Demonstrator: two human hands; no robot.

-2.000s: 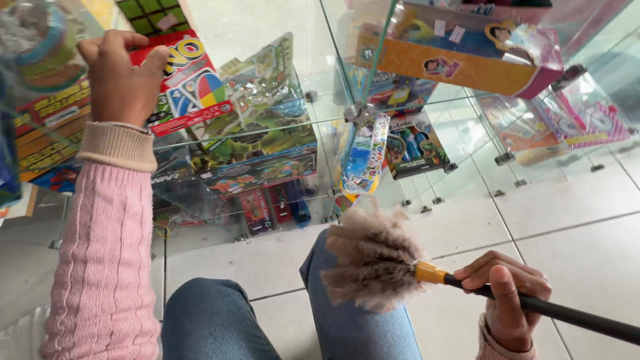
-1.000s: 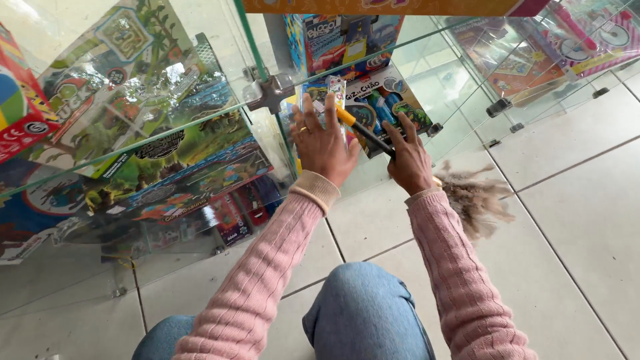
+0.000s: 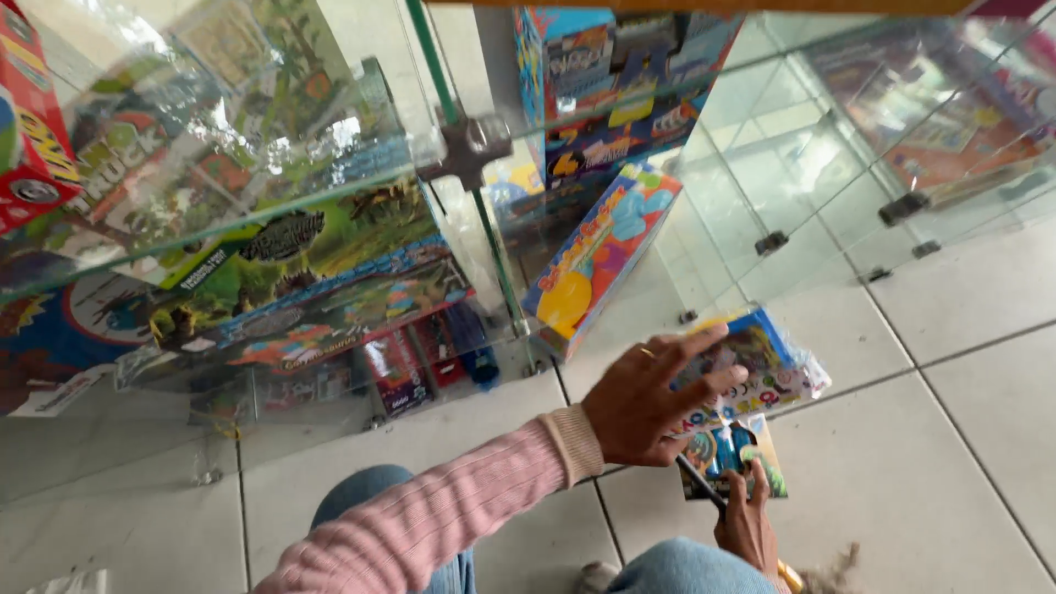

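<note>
My left hand [image 3: 652, 400], with a ring on one finger, is on a plastic-wrapped toy package [image 3: 747, 363] with a blue edge, held above the tiled floor. Lower right, my right hand [image 3: 749, 516] grips the black handle [image 3: 701, 483] of a feather duster and also holds a toy box [image 3: 734, 462] with a blue figure on it. The duster's grey-brown feathers [image 3: 833, 573] show at the bottom edge, partly out of view. A narrow orange and blue box with balloon pictures [image 3: 606, 256] leans at a slant on the lower glass shelf, left of the package.
Glass shelves with dark corner connectors [image 3: 466, 153] cross the upper view. Dinosaur and truck boxes [image 3: 289, 247] and a red Uno box [image 3: 29, 124] fill the left. A building-toy box [image 3: 627, 91] stands at top centre, more packages [image 3: 940, 107] at upper right. My knees are below.
Both hands have moved away from the shelf over the floor, the left with the wrapped package, the right with the figure box and duster. The slanted balloon box now shows on the lower shelf.
</note>
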